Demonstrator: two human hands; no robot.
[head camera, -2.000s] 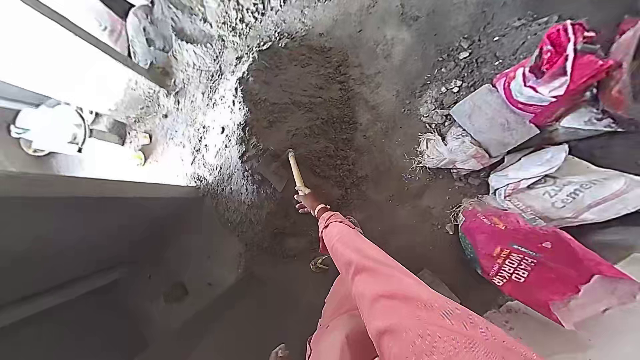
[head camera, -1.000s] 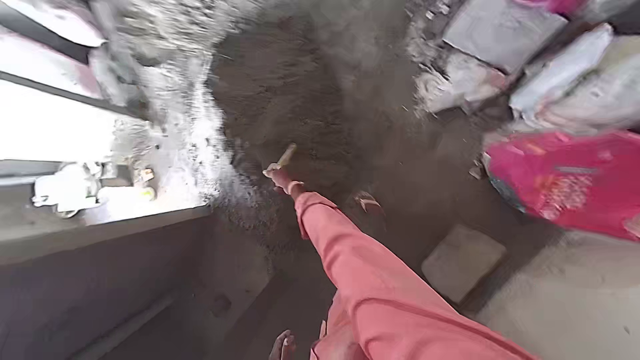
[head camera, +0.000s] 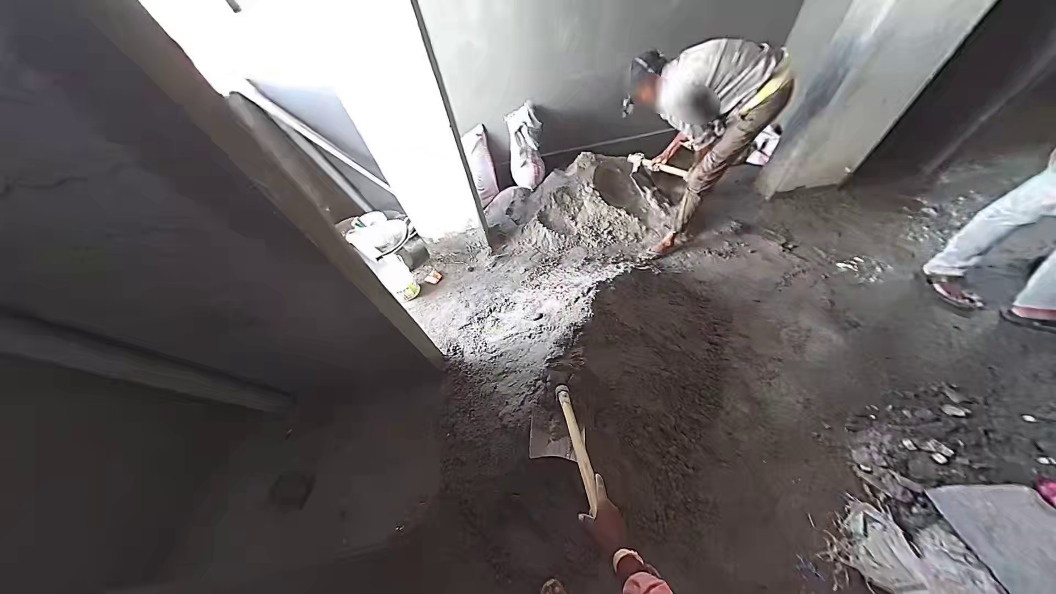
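Observation:
A hoe with a pale wooden handle (head camera: 580, 454) and a broad flat metal blade (head camera: 549, 437) rests on damp, dark mortar or sand mix (head camera: 660, 396) spread over the floor. My right hand (head camera: 606, 524), below a pink sleeve, is closed around the lower part of the handle. The blade lies just left of the handle, at the left side of the dark mix. Paler, dry-looking material (head camera: 528, 318) adjoins the mix farther off. At the bottom edge a small bit of skin shows, left of my right arm; whether it is my left hand or a foot is unclear.
Beyond, a bent-over person (head camera: 718, 99) holds a wooden-handled tool at a grey heap (head camera: 586, 206). Sacks (head camera: 525, 148) lean on the wall behind. Another person's legs (head camera: 994, 239) are at right. Rubble and a grey slab (head camera: 1002, 528) lie lower right; a low wall edge (head camera: 355, 280) runs at left.
The view has tilted up strongly, bringing the two other people and the heap into sight. My right hand remains on the hoe handle. Fingers showed at the bottom edge one second ago.

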